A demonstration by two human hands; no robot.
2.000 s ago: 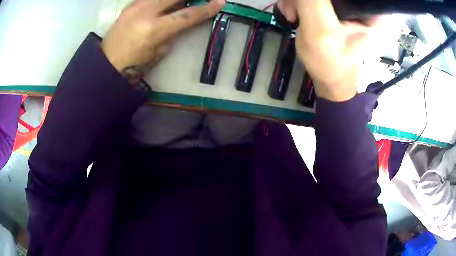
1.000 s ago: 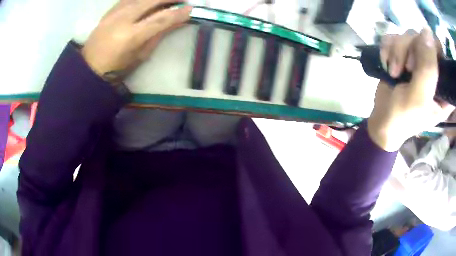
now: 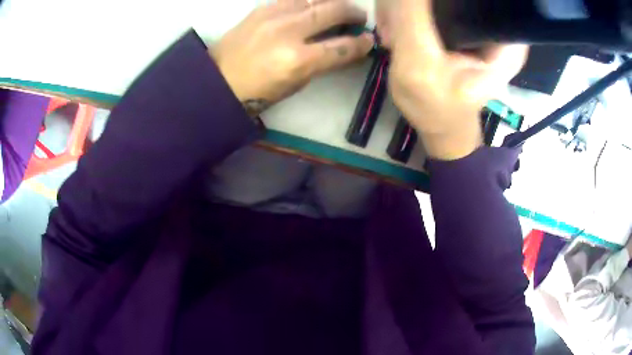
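My right hand (image 3: 443,90) is closed around the thick black electric screwdriver (image 3: 533,24) at the top edge; its tip is hidden by the fingers. My left hand (image 3: 294,52) has its fingertips at the left end of the green circuit board strip, which is mostly hidden under both hands. The strip's right end (image 3: 504,113) shows beyond my right wrist. Black plastic housings (image 3: 368,104) with red wires stand off the strip towards the bench edge; another housing (image 3: 402,141) is partly covered by my right hand.
The thick driver cord (image 3: 575,102) runs to the right over the white bench (image 3: 159,41) with its green edge. A black block (image 3: 540,73) and small metal parts (image 3: 578,128) lie at right. Red stools and another person's pale sleeve (image 3: 603,298) are beyond the edge.
The screwdriver has come back left from the right side to the strip's left part. The strip and housings have shifted right in the view, and my left hand is now close to my right.
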